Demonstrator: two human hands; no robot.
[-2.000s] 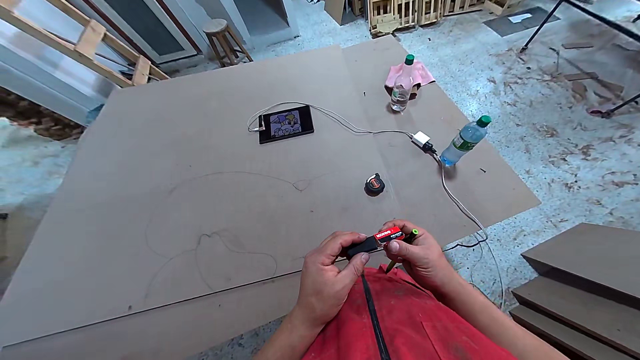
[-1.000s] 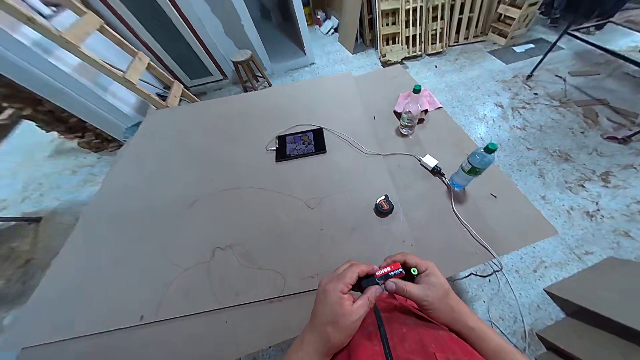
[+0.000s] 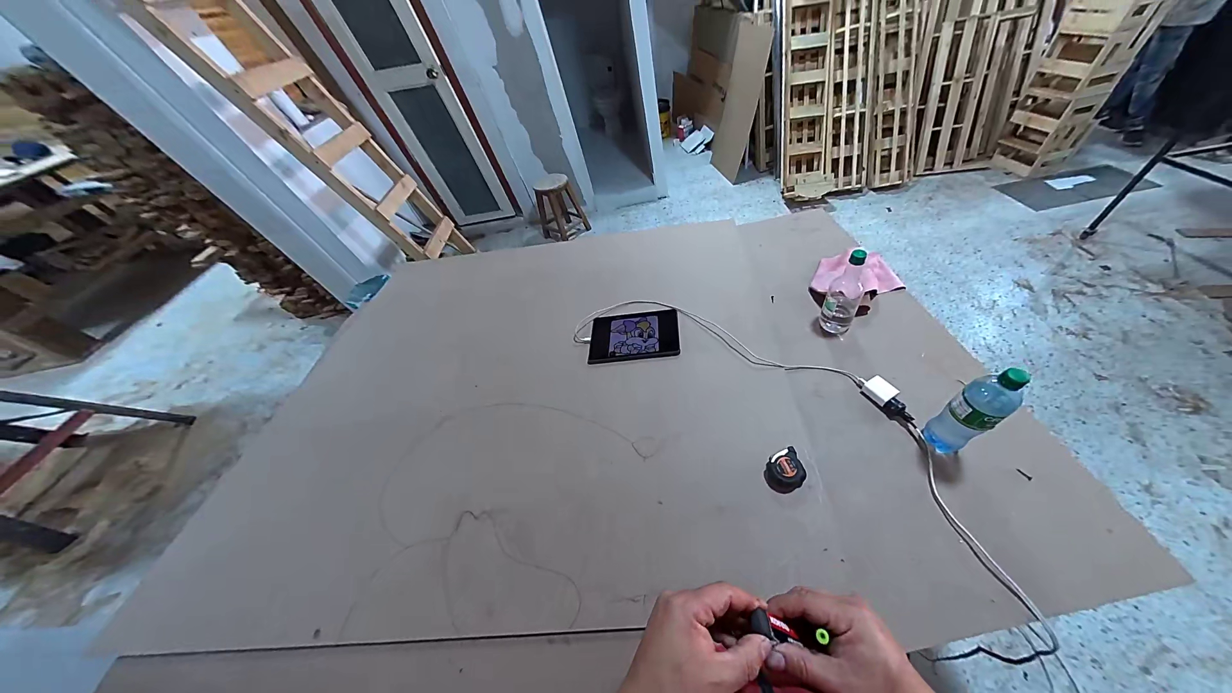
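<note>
Both hands meet at the bottom centre, over the near edge of a brown board [image 3: 616,539]. My left hand [image 3: 698,640] is closed around a black item [image 3: 761,624] with a dark strap hanging down. My right hand [image 3: 837,640] holds a red-and-black object [image 3: 782,628] against it, and a green round end [image 3: 822,636] shows between the fingers. What exactly these are is partly hidden by the fingers. A black tape measure [image 3: 785,471] lies beyond the hands. Curved pencil lines run across the board at left. Farther back lies a tablet [image 3: 634,336] showing a cartoon drawing.
A white charger [image 3: 880,390] joins cables running off the right edge. Two green-capped bottles [image 3: 976,411] stand at right, the farther beside a pink cloth [image 3: 871,274]. Behind are a stool [image 3: 561,206], a wooden ladder [image 3: 342,144], wooden pallets [image 3: 847,96] and part of a person.
The view has tilted up, showing more of the room. Both hands stay together around the red-and-black object, which the fingers now cover more.
</note>
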